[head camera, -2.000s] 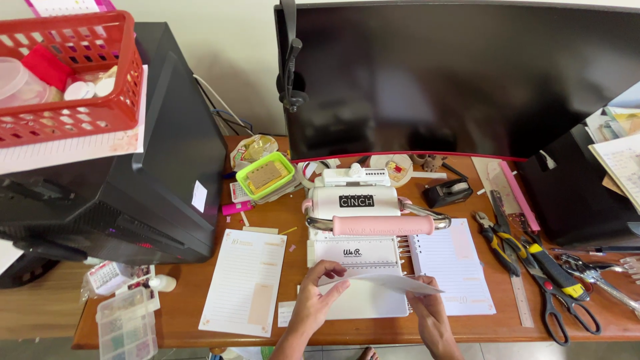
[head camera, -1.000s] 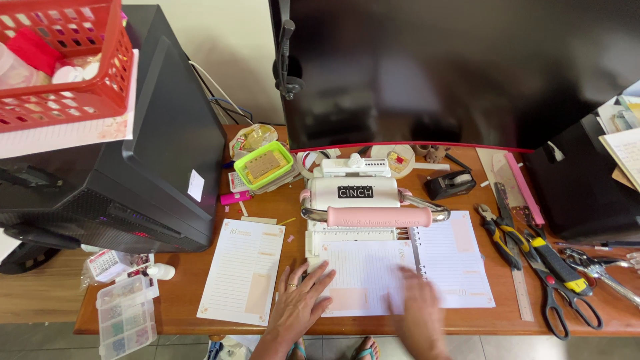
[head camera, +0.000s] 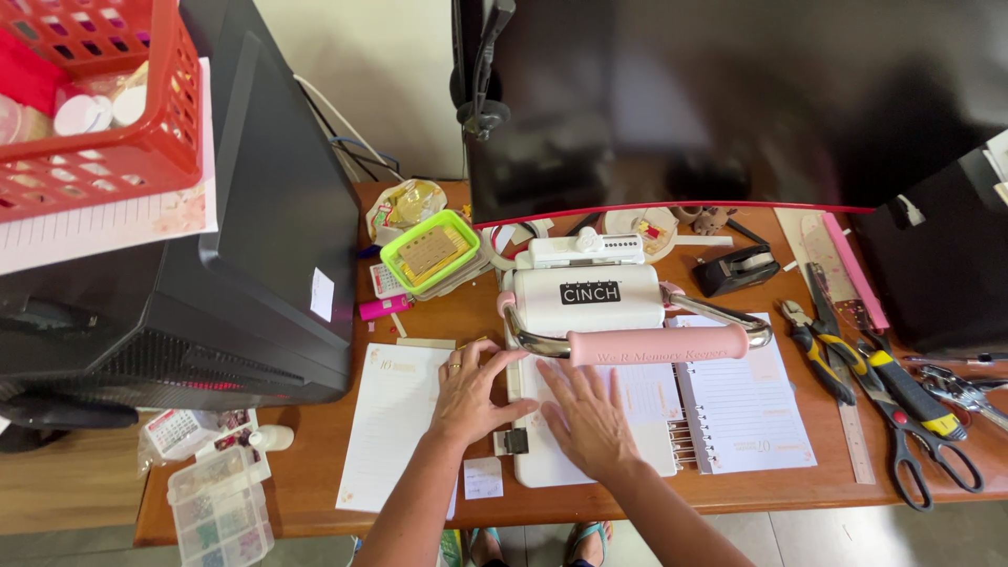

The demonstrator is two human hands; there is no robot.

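A white Cinch binding machine with a pink-gripped metal handle stands at the middle of the desk. A printed sheet lies on its bed, its far edge hidden under the handle. My right hand rests flat on the sheet with fingers spread. My left hand is at the machine's left edge, fingers apart and tips by the sheet's left side; it wears a ring. Left of the machine lies a stack of printed planner pages. On the right are more pages on a wire binding.
Diagonal cutters, large scissors, a utility knife and a metal ruler lie at right. A black tape dispenser, green tray, computer tower and monitor stand behind. A clear compartment box overhangs the front left.
The sheet held in both hands two seconds ago now lies on the machine bed, farther in under the handle than one second ago. Both hands have moved up toward the machine.
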